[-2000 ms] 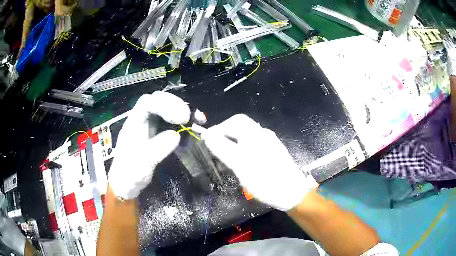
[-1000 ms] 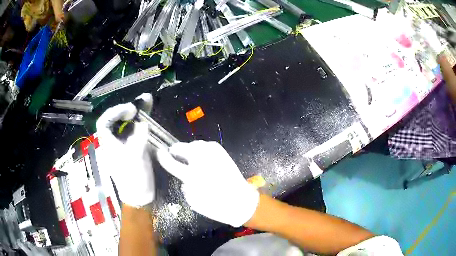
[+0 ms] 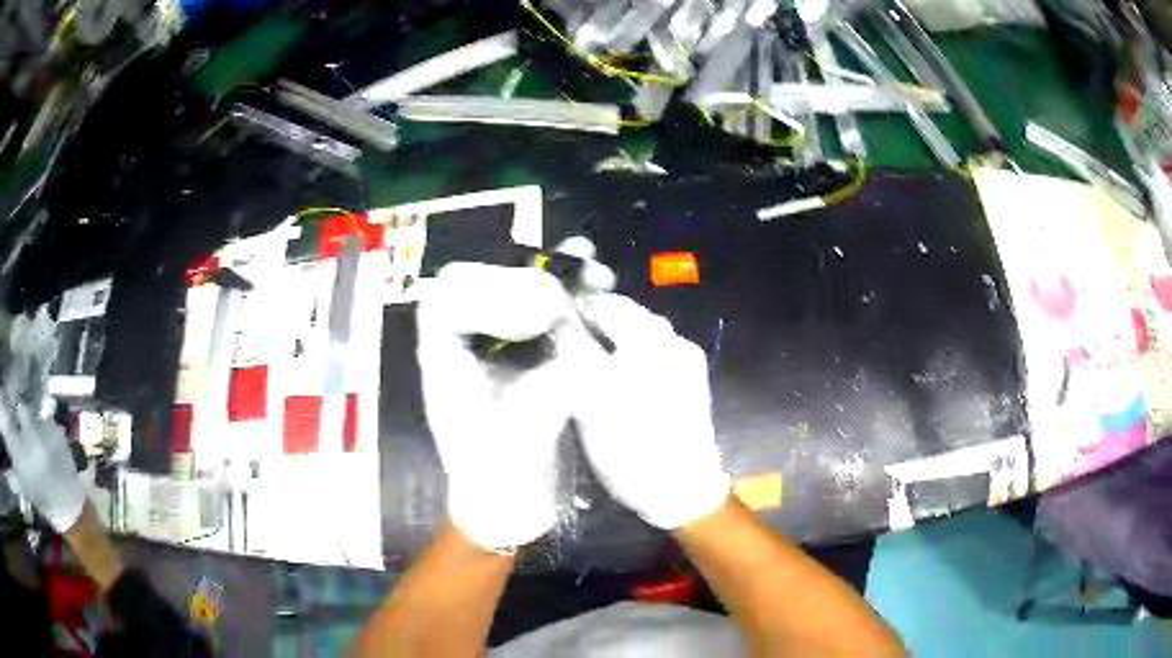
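My left hand, in a white glove, is closed at the middle of the black mat. My right hand, also gloved in white, is pressed against it. A short piece of the silver bar shows between the fingers; the gloves hide most of it. A bit of yellow wire shows inside the left hand's grip. A small dark part shows at the left fingertips.
Loose silver bars lie on the green tabletop, piled at the far side. Bars lie on red-and-white cardboard at left. Another person's gloved hand is at the left edge. A pink-and-white sheet lies right.
The camera view has swung left, so the bench appears shifted right. My hands have come together around the bar, which is now mostly covered. Another person's gloved hand now shows at left.
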